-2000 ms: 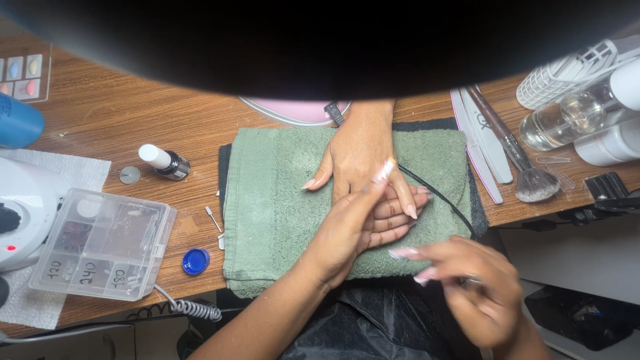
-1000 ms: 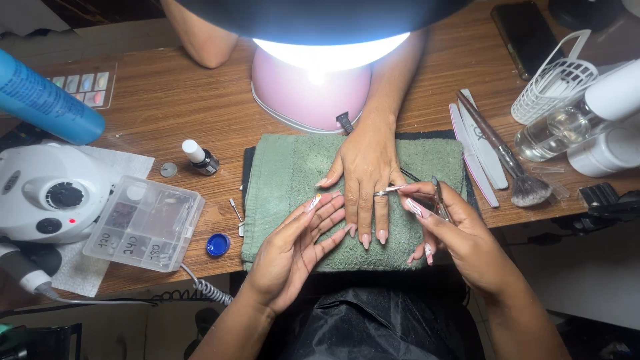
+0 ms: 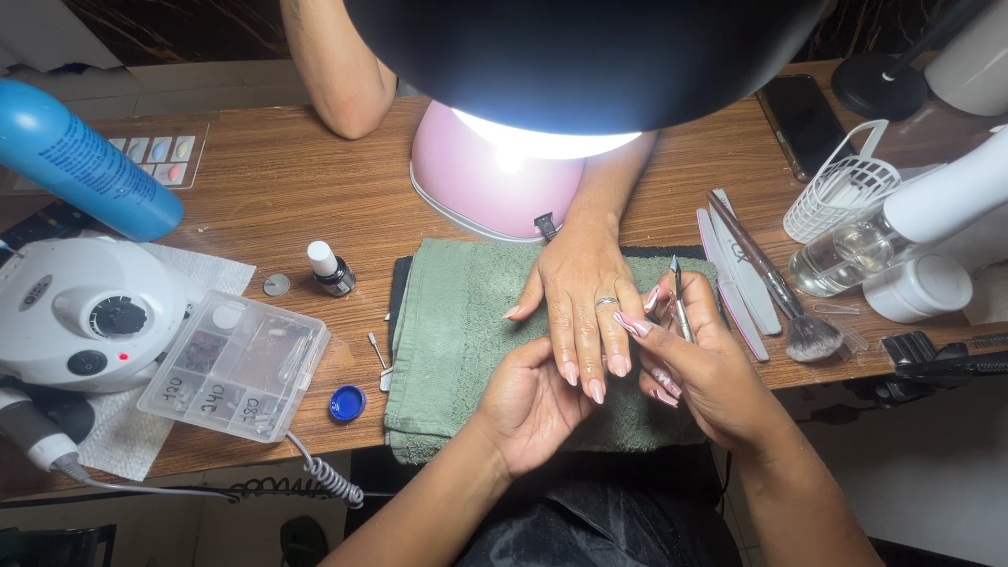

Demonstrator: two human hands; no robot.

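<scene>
Another person's hand, palm down with a ring on one finger, lies over the green towel. Beneath its fingertips my left hand is cupped palm up, supporting them; its own fingertips are partly hidden. My right hand holds metal cuticle nippers upright against its fingers, while its thumb and a fingertip are at the little-finger side of the other hand. Behind the towel stands a pink nail lamp, under a bright lamp with a black shade.
Left are a nail drill unit, a clear compartment box, a blue bottle, a small dark bottle and a blue cap. Right are nail files, a brush, a white basket and a pump bottle.
My left hand has moved under the other person's fingertips from beside them a second ago. My right hand, away from the fingers two seconds ago, is now beside them. The view has shifted.
</scene>
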